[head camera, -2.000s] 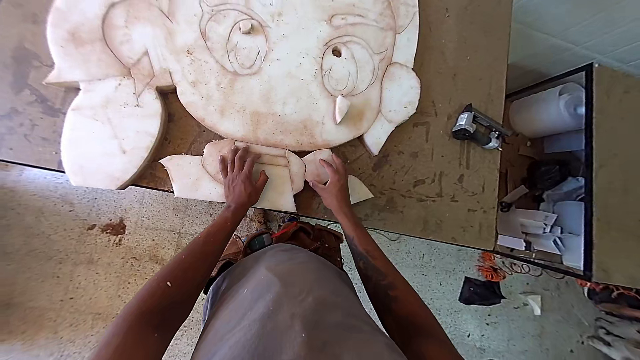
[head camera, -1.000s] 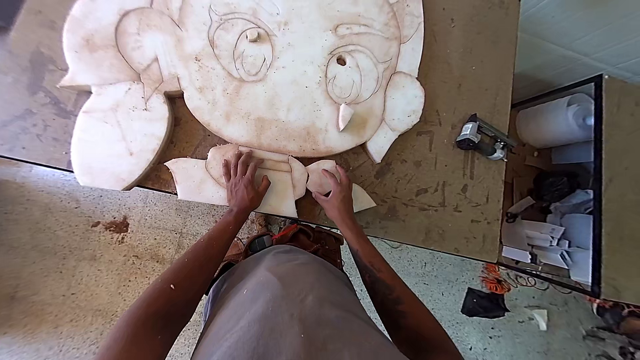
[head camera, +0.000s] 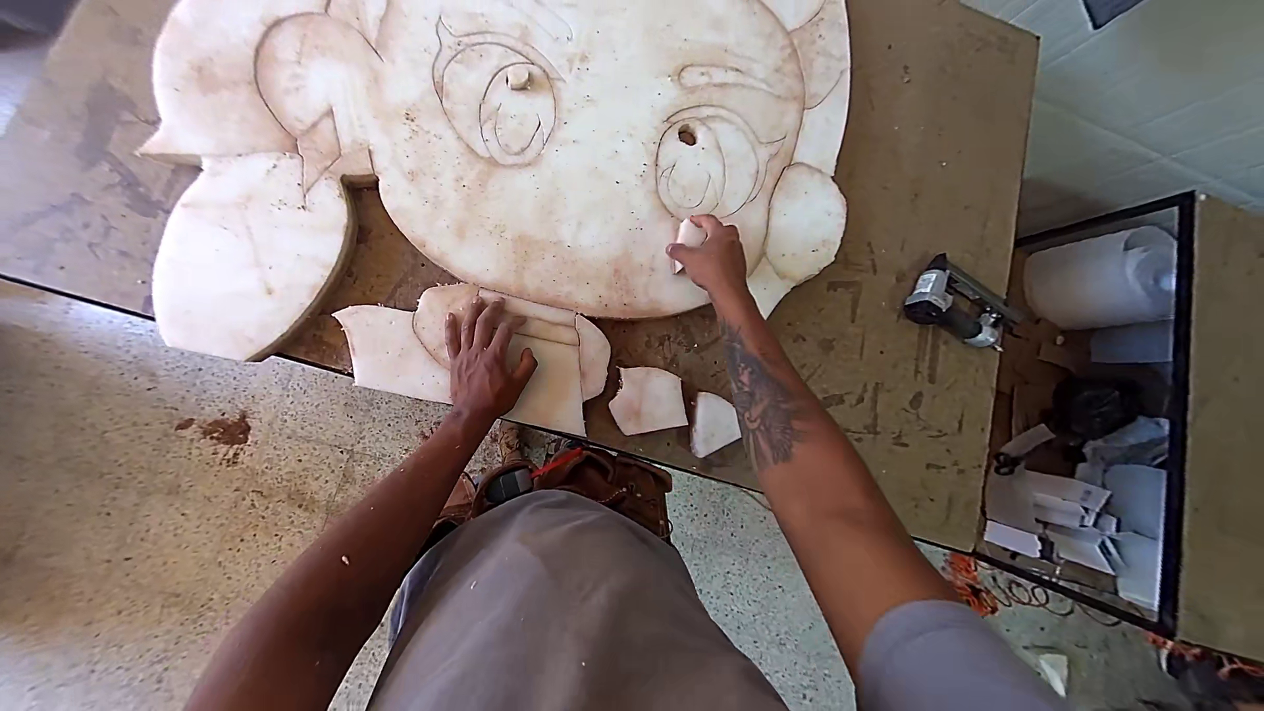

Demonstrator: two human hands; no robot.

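A large cut-out face of pale foam-like sheet, with drawn or cut eye outlines, lies on the brown table. My left hand rests with fingers spread on a smaller pale shaped piece below the chin. My right hand grips a small pale foam piece over the cheek, just under the eye that has a dark hole. Two loose offcuts, one squarish and one roughly triangular, lie by the table's front edge, to the right of the smaller shaped piece.
A pneumatic nailer or stapler lies on the table at the right. Beyond it, a black-edged open compartment holds a white roll, scraps and a dark bag. An orange hose or cord lies on the floor.
My right hand has moved up from the loose offcuts to the small piece on the cheek and taken hold of it. The offcuts now lie apart. My left hand stays on the shaped piece.
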